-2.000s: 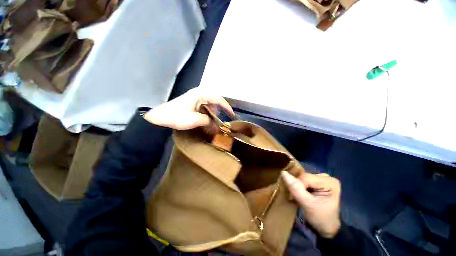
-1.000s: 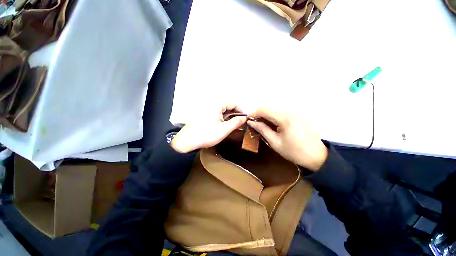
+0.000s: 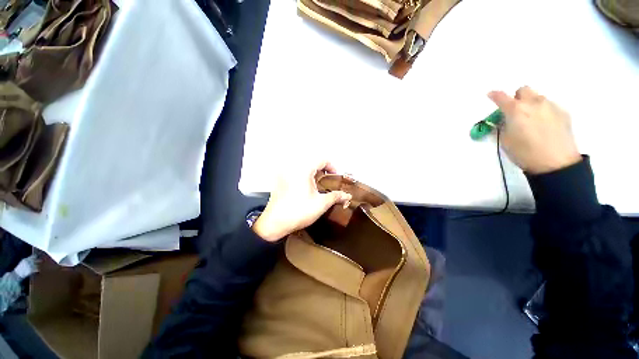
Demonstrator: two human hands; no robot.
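A tan-brown bag body [image 3: 315, 301] rests open-mouthed in my lap against the table edge. My left hand [image 3: 298, 203] pinches the far end of the bag mouth between thumb and fingers. A darker brown strap tab [image 3: 341, 214] hangs inside just below those fingertips. My right hand [image 3: 536, 130] is on the white table at the right, over one end of the green-handled tool [image 3: 483, 127]. The hand partly covers the tool, and whether the fingers have closed on it cannot be made out. The tool's thin dark cord runs down over the table edge.
The white-covered table [image 3: 315, 105] holds a stack of brown bag pieces [image 3: 364, 24] at the back and a brown piece at the far right corner. Another covered table [image 3: 154, 105] at the left bears brown bags [image 3: 59, 56]. An open carton [image 3: 126, 308] stands below it.
My right hand has left the strap tab and moved right onto the green tool. My left hand still pinches the bag mouth. The view has shifted slightly.
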